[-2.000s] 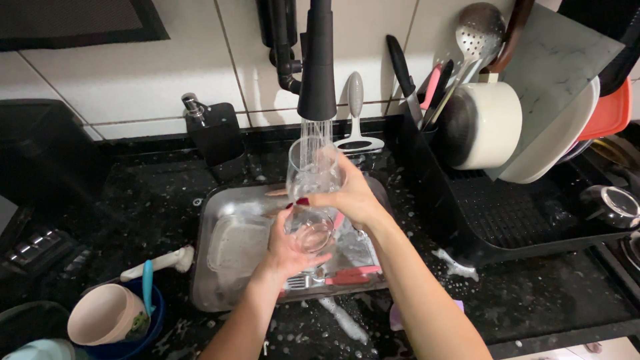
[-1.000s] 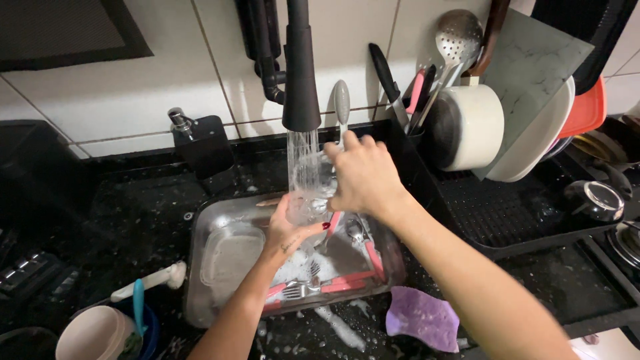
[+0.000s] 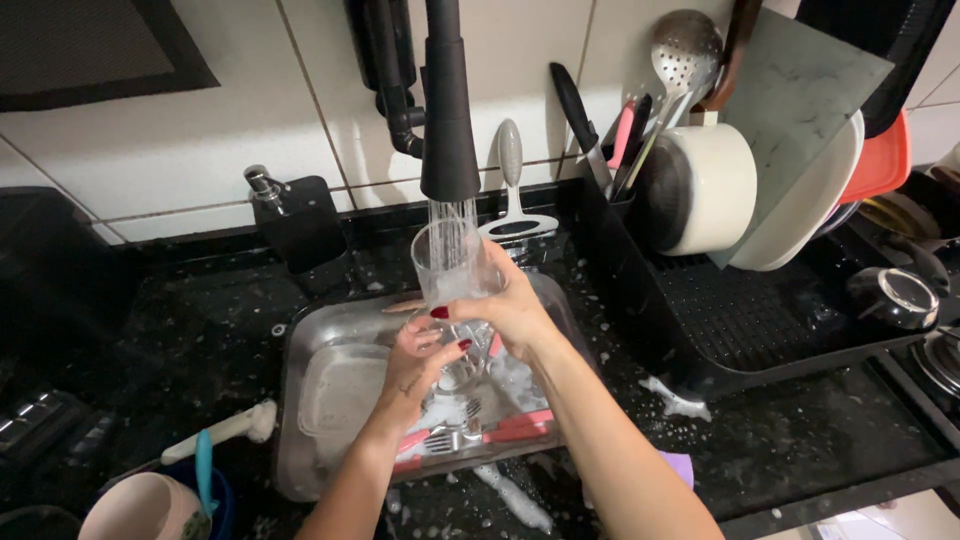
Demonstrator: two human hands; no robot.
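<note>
Water runs from the black faucet's spray head [image 3: 450,142] into a clear drinking glass [image 3: 439,262], its mouth tilted up under the stream. My right hand [image 3: 502,300] grips that glass around its side. Below it, my left hand [image 3: 424,356] is around a second clear glass [image 3: 457,367], partly hidden by the fingers. Under both hands lies the steel sink basin [image 3: 300,465] with a clear plastic container [image 3: 345,394], a fork [image 3: 442,442], pink-handled cutlery [image 3: 521,426] and suds. Part of a purple cloth [image 3: 679,469] shows beyond my right forearm.
A black dish rack [image 3: 720,360] on the right holds a cream pot [image 3: 716,187], plates and utensils. Behind the basin stand a soap dispenser [image 3: 300,221] and a grey-handled utensil [image 3: 511,172]. A white-handled brush [image 3: 225,435] and a cup [image 3: 139,510] are at lower left.
My right hand has moved from over the glasses to the side of the upper one, which now stands mouth up under the water. The purple cloth, in fuller view a second ago, is now mostly behind my right forearm.
</note>
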